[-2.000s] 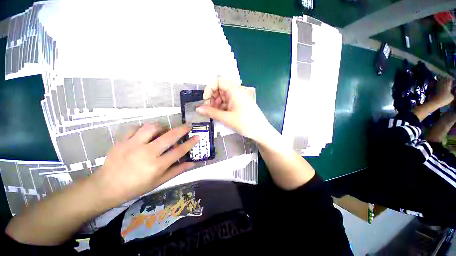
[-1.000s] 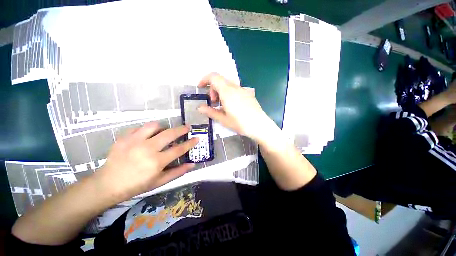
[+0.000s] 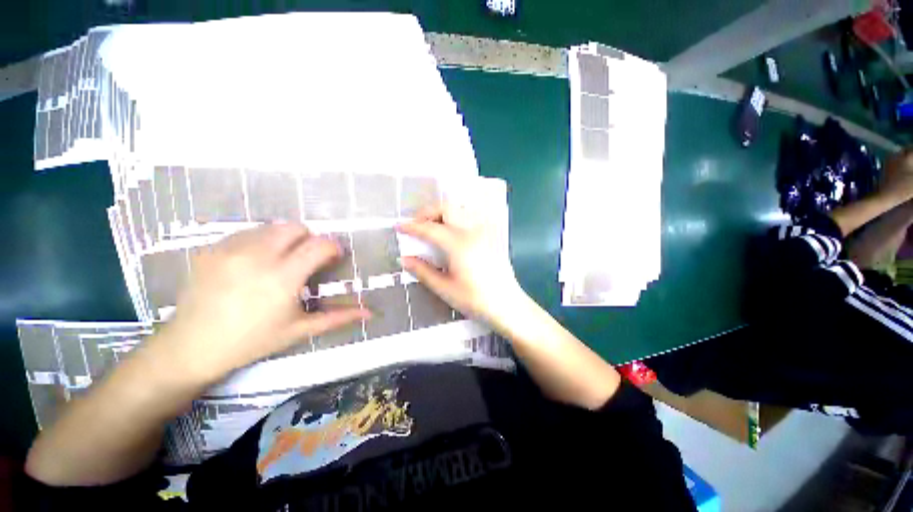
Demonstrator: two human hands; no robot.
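A large fanned stack of white film sheets with rows of grey rectangles (image 3: 275, 196) lies in front of me. My left hand (image 3: 250, 295) rests over its lower rows, thumb and fingers apart, with a small dark spot by a fingertip. My right hand (image 3: 466, 250) is over the stack's right side, its thumb and index finger apart at the edge of a grey rectangle. I see nothing held in either hand, though the space under the palms is hidden. The keypad phone is not visible at my hands.
A narrow side stack of film strips (image 3: 626, 180) lies to the right on the green worktop (image 3: 701, 230). A dark keypad phone (image 3: 751, 115) lies beyond it. A neighbouring worker's striped sleeve (image 3: 856, 280) and a shiny black plastic bag (image 3: 826, 170) are at the far right.
The black phone that lay between my hands is gone from the stack. My right hand has moved off it and slightly down; my left fingers have drawn back left and curled.
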